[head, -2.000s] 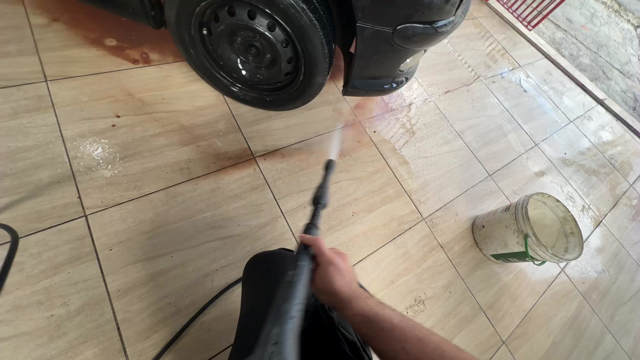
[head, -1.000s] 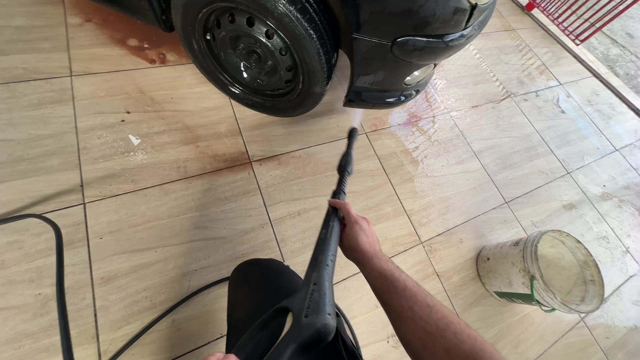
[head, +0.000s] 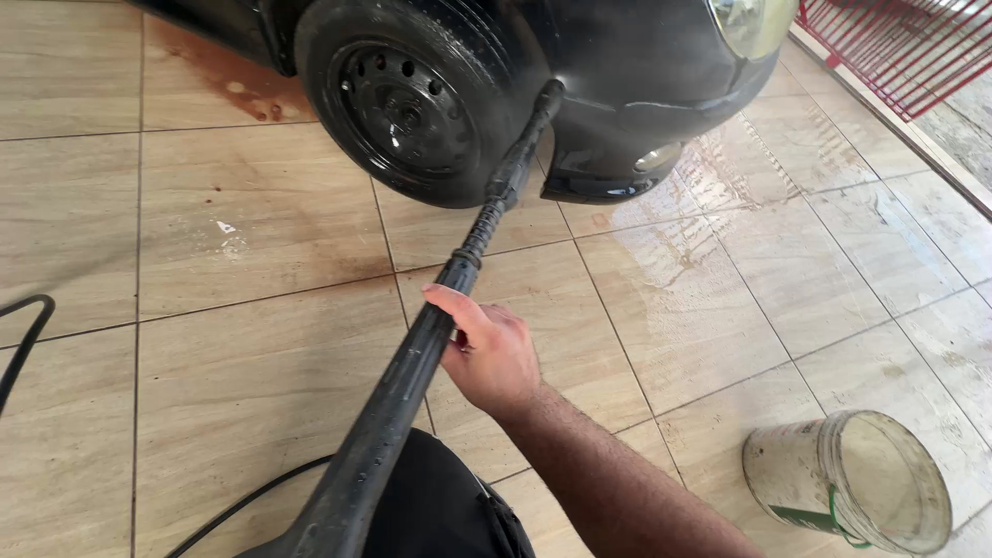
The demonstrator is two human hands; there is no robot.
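My right hand [head: 496, 349] is closed around the black barrel of a pressure washer gun [head: 387, 411], which runs from the bottom edge up toward a black car. Its nozzle tip [head: 552, 87] appears in front of the car's front bumper [head: 635, 85], just right of the front wheel [head: 407, 116]; a faint spray mist shows at the tip. How far the tip is from the bodywork cannot be told. The wheel has a black steel rim and a wet tyre. My left hand is out of view, and the rear of the gun is cut off by the frame.
A dirty white bucket [head: 787, 473] with a green handle stands at the lower right. Black hose [head: 256, 496] lies on the tiled floor [head: 232, 403] at left. Water puddles [head: 674, 256] and a reddish-brown stain [head: 240, 85] mark the tiles. A red metal grille [head: 899, 54] is at upper right.
The nozzle has risen from low beside the bumper's lower edge to the bodywork beside the wheel. My right hand stays on the barrel. A sliver of my left hand at the bottom edge has left view.
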